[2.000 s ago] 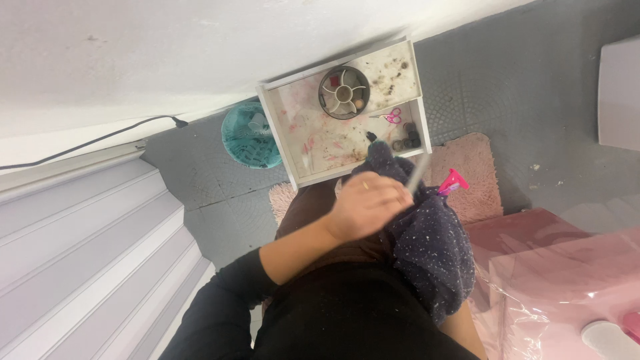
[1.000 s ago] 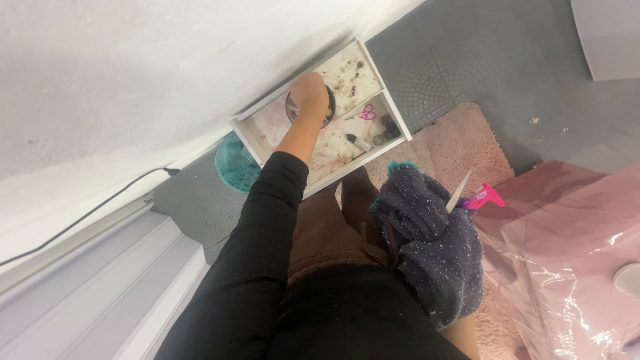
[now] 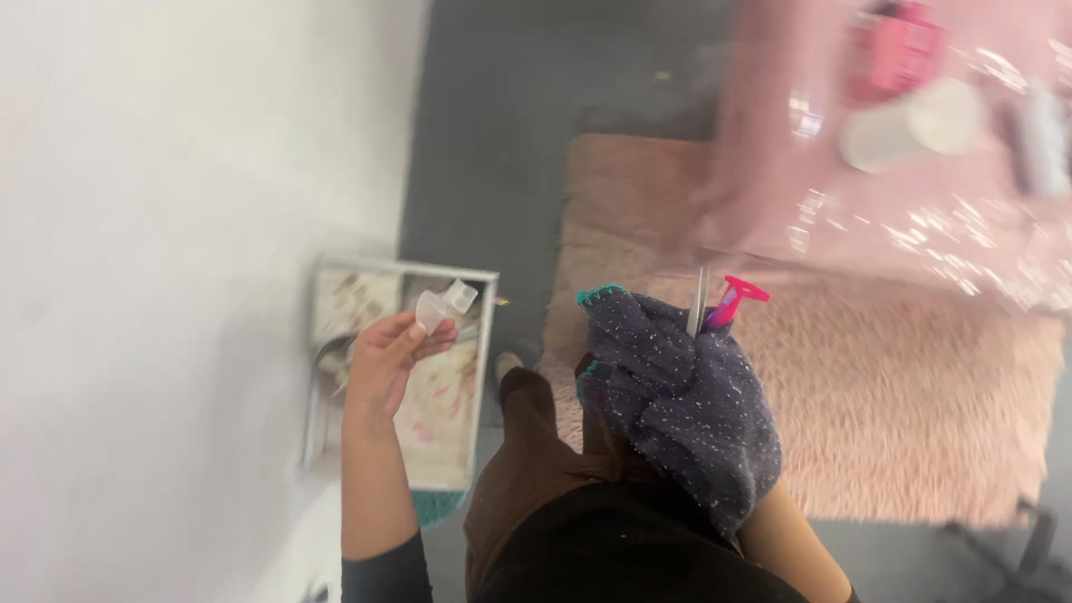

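Note:
My left hand pinches a small clear plastic cup between thumb and fingers, above the open white drawer unit. A second small clear plastic piece is beside the cup; whether my fingers hold it is unclear. A dark, white-speckled cloth with teal stitched edges covers my right hand, whose fingers are hidden; only the right forearm shows. Metal tweezers and a bright pink razor-like tool stick up from the cloth's folds.
A round divided container sits in the stained drawer unit. A teal basket is below it. At right, clear plastic covers a pink surface bearing a white cylinder and a pink item. A shaggy pink rug lies below.
My left hand was in the round container one second ago; it is now above the drawer unit, holding the clear cup. The view has swung strongly around.

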